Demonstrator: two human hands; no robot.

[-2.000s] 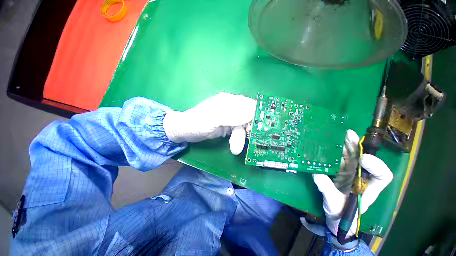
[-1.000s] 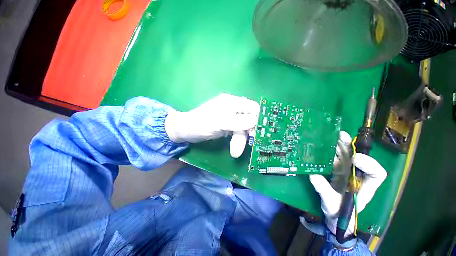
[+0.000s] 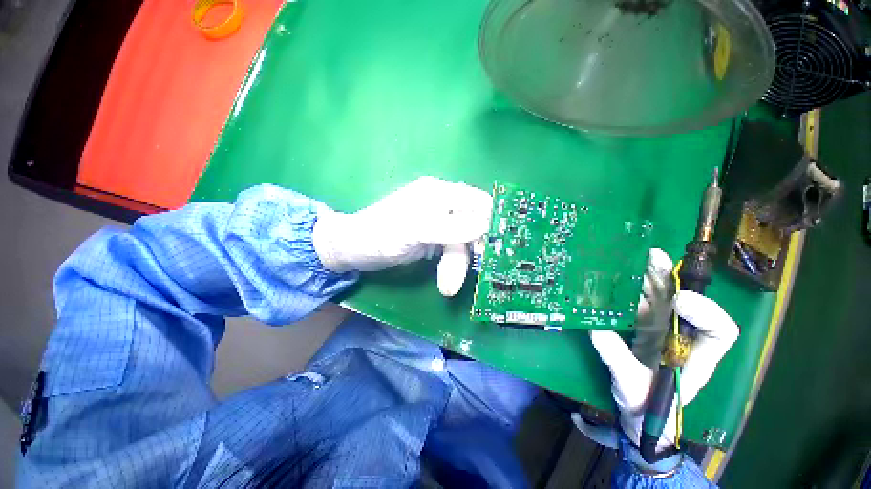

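Observation:
A populated green circuit board is held above the green mat, its pale connector along the edge nearest me. My left hand, in a white glove, grips the board's left edge. My right hand, also white-gloved, touches the board's right edge with its fingers and holds the soldering iron by its dark handle. The iron's metal tip points away from me, to the right of the board. A yellow-green wire runs along the handle. Solder wire cannot be made out.
A large clear disc hangs over the back of the green mat. A black fan is at back right, with the iron stand and its yellowish tray nearer. A red-lined tray with a yellow ring is at left.
Over two seconds the iron has shifted slightly left, away from the stand, along with my right hand. The board has moved and tilted slightly and remains between both hands.

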